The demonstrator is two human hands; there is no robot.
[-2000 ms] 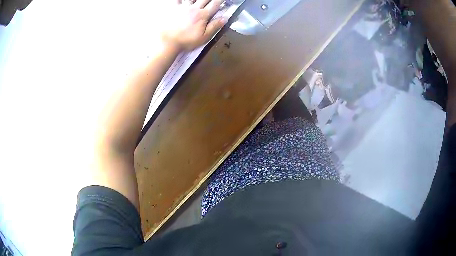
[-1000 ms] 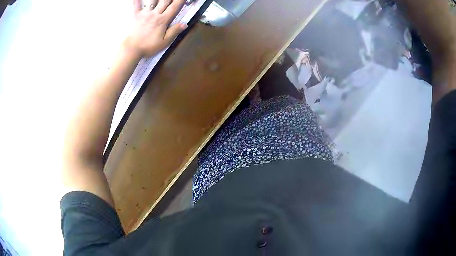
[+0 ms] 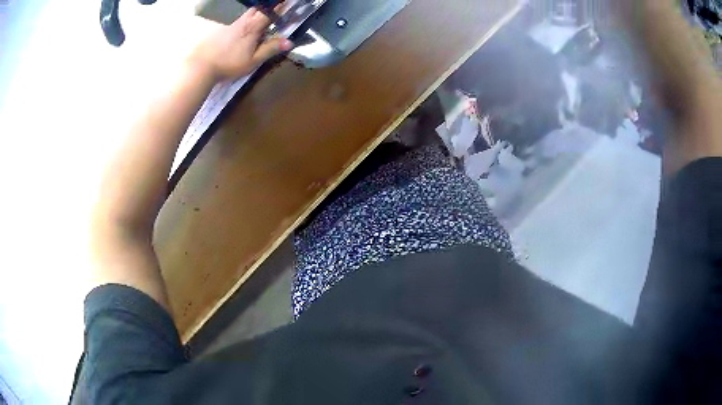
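My left hand [image 3: 237,49] lies on the white-topped fabric stack [image 3: 198,130] at the upper left, thumb spread toward the stack's edge. Its fingertips are close to dark parts at the top edge, and I cannot tell whether they touch. The silver base plate [image 3: 372,28] of the cutting machine lies beside the stack at the top, its rounded end near my thumb. The motor and handle are out of the picture. My right forearm reaches up along the right side, and its hand is cut off by the top edge.
The brown table [image 3: 261,174] has a pale edge [image 3: 348,170] running diagonally in front of my body. White paper scraps [image 3: 491,158] and a large pale sheet [image 3: 590,229] lie on the floor at the right. A black curved thing [image 3: 112,22] shows at the upper left.
Over two seconds, the table and my left arm have shifted left in view. The base plate now shows more than one second ago. A black curved thing has appeared at the upper left.
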